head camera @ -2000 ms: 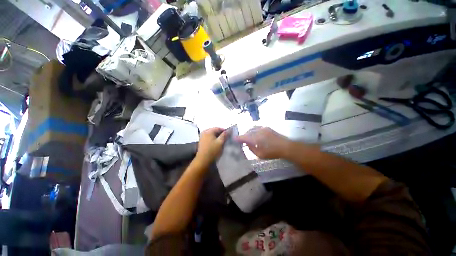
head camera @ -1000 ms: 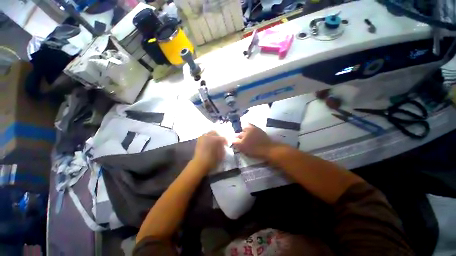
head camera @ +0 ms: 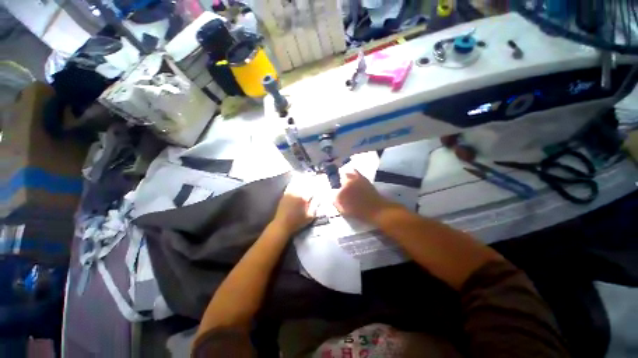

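A light grey fabric piece (head camera: 330, 264) lies under my hands at the sewing machine's (head camera: 378, 105) needle area (head camera: 334, 176), its rounded lower end hanging over the table's front edge. My left hand (head camera: 298, 204) presses on the cloth just left of the needle. My right hand (head camera: 358, 196) presses on it just right of the needle. The lamp's glare hides the fingertips and the needle tip. Dark grey cloth (head camera: 210, 241) spreads left under my left forearm. Pale panels with dark bars (head camera: 183, 183) lie behind it.
Black-handled shears (head camera: 570, 175) and a slim blue tool (head camera: 505, 180) lie right of the hands. A pale panel with a dark bar (head camera: 399, 179) lies beside the needle area. Yellow and black cones (head camera: 253, 70) stand behind. A blue-taped carton (head camera: 42, 182) is at far left.
Both hands have moved up to the needle from nearer the front edge. The light grey piece has moved toward the needle, and its dark bar is now near my hands.
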